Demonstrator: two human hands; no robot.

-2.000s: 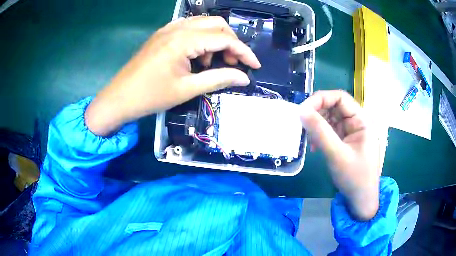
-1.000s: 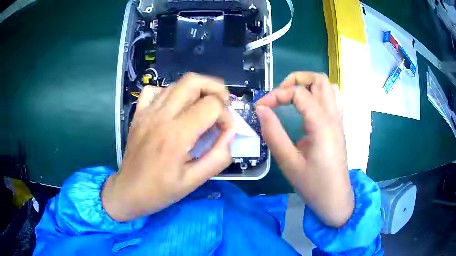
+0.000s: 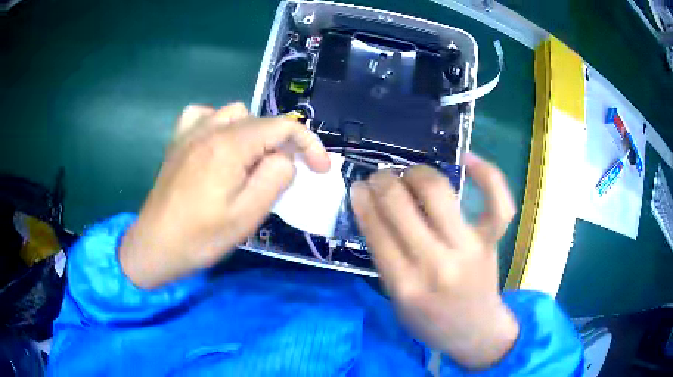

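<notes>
The open white projector housing lies in front of me, with the glossy black cover filling its far part. My left hand holds a small white sheet piece over the near left part of the housing. My right hand is over the near right part, blurred, fingers bent downward with the fingertips near the main board; whether it holds anything cannot be told. The white flat ribbon cable curves out over the right wall. Most of the board is hidden by the hands and sheet.
Right of the housing stands the long yellow backing stack with white pieces. Further right, a white paper sheet bears a red-and-blue carton and a white-and-blue glue tube. Printed strips lie at the far right of the green bench.
The white sheet, which covered the board and then was folded, is now lifted to the left in my left hand. My right hand has moved left over the board.
</notes>
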